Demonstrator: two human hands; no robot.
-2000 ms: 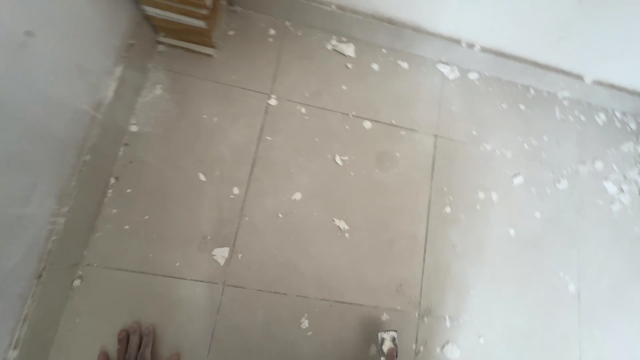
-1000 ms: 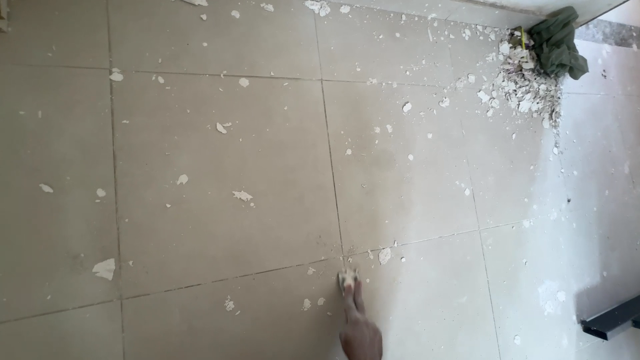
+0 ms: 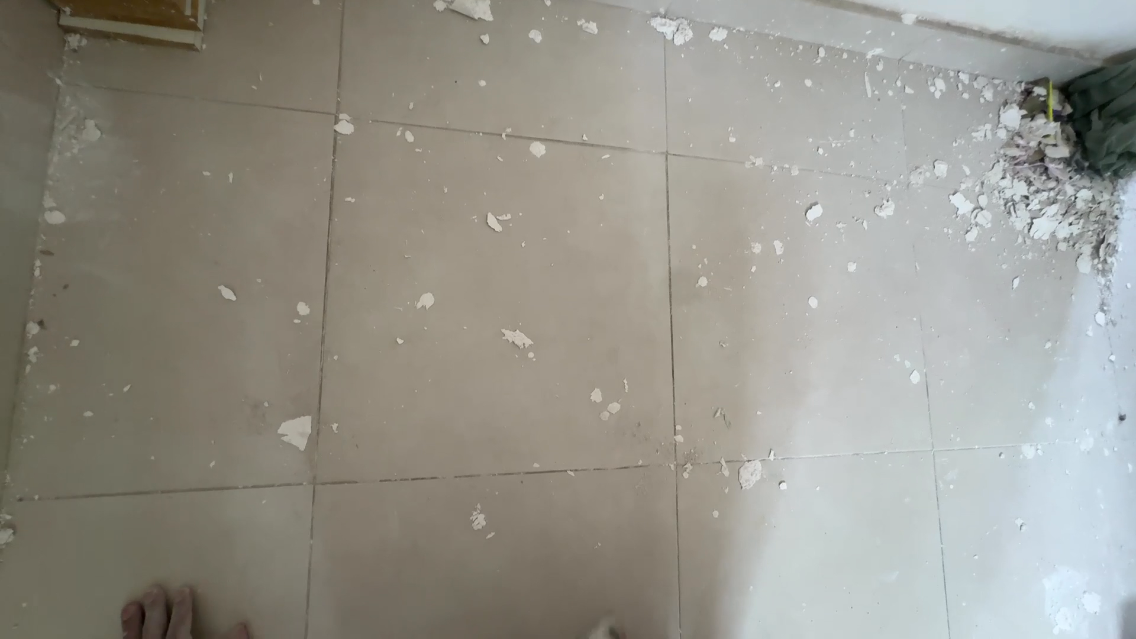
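Note:
At the bottom left, the fingers of my left hand show over the floor tiles, slightly spread, with nothing seen in them; the palm is cut off by the frame. At the bottom edge, right of centre, a small pale blurred tip pokes in; I cannot tell what it is. My right hand cannot be made out. White flakes lie scattered over the beige floor tiles, among them a larger flake above my left hand and another near a tile joint.
A heap of pale flakes and debris lies at the upper right, against a dark green cloth. A brown piece with a pale edge stands at the top left. Walls border the floor at the left and top right.
One second ago my right hand was on the floor near a tile joint with a small pale thing at its fingertips; it has left that spot. My left hand is back in view. The view has shifted.

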